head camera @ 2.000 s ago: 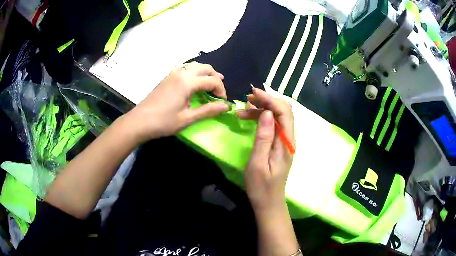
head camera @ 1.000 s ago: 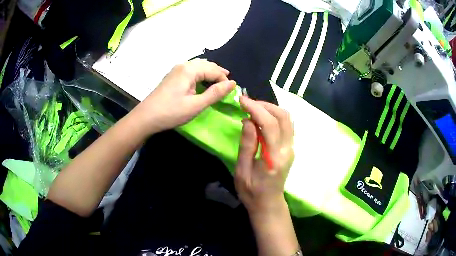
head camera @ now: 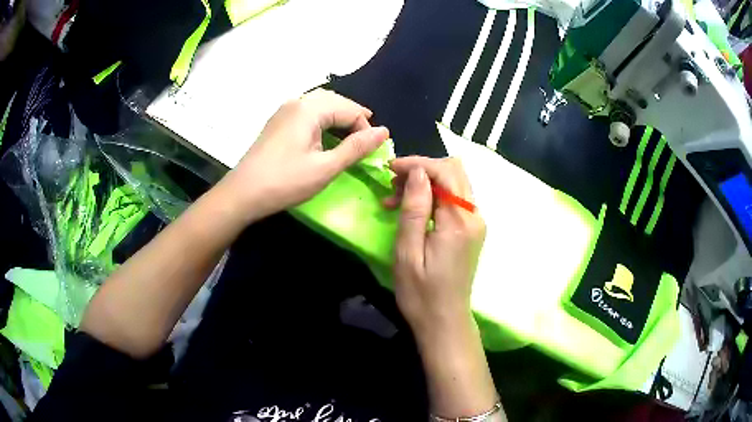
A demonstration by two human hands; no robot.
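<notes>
The neon yellow-green panel (head camera: 528, 239) lies across the middle, glaring almost white in part, joined to a black panel (head camera: 396, 86) with three narrow stripes. My left hand (head camera: 301, 157) pinches the panel's upper left edge between thumb and fingers. My right hand (head camera: 437, 227) is close beside it, its fingertips at the small raised edge of neon fabric. An orange-red tool (head camera: 453, 198) is held in my right fingers, its tip hidden. A black printed piece (head camera: 617, 280) with a yellow top hat and white lettering lies on the panel's right part.
The sewing machine (head camera: 701, 107) stands at the upper right, its presser foot (head camera: 552, 105) above the black panel. A clear plastic bag with green strips (head camera: 111, 214) is at left. A black and neon pile (head camera: 140, 41) is at upper left. The white table (head camera: 198, 115) shows behind my left hand.
My right hand has turned, and the orange-red tool has swung from steep to nearly level. My left hand keeps its pinch with little movement. The fabric has shifted slightly.
</notes>
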